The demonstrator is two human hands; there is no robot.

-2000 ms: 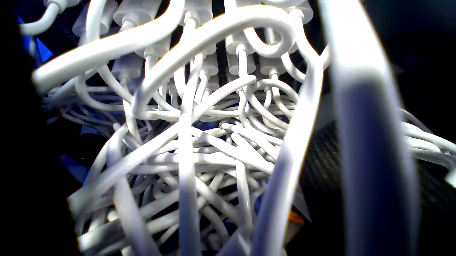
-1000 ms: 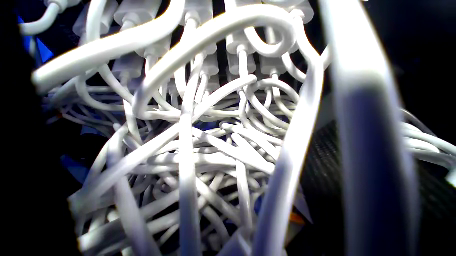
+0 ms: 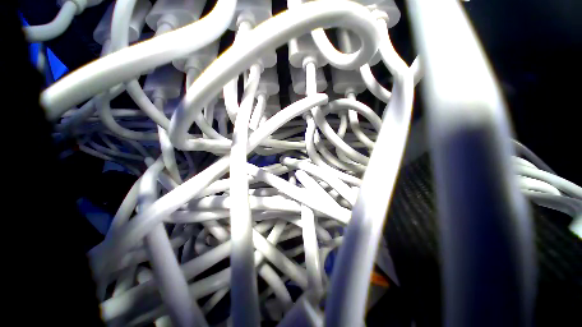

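A thick tangle of white cables (image 3: 300,204) fills the middle of the head view, very close to the camera. White plugs (image 3: 255,45) stand in rows across the top, with cables running down from them. One thick, blurred cable (image 3: 472,159) runs from the top to the bottom edge on the right. Another cable (image 3: 268,45) loops across the upper middle. Neither my left hand nor my right hand is in view.
Dark areas fill the left edge and the upper right. A dark ribbed surface (image 3: 415,220) lies behind the cables on the right. More white cables (image 3: 549,185) show at the right edge. A small orange piece (image 3: 379,279) and blue patches show between the cables.
The view is nearly the same. Some cables in the lower middle and the plugs at the top have shifted very slightly.
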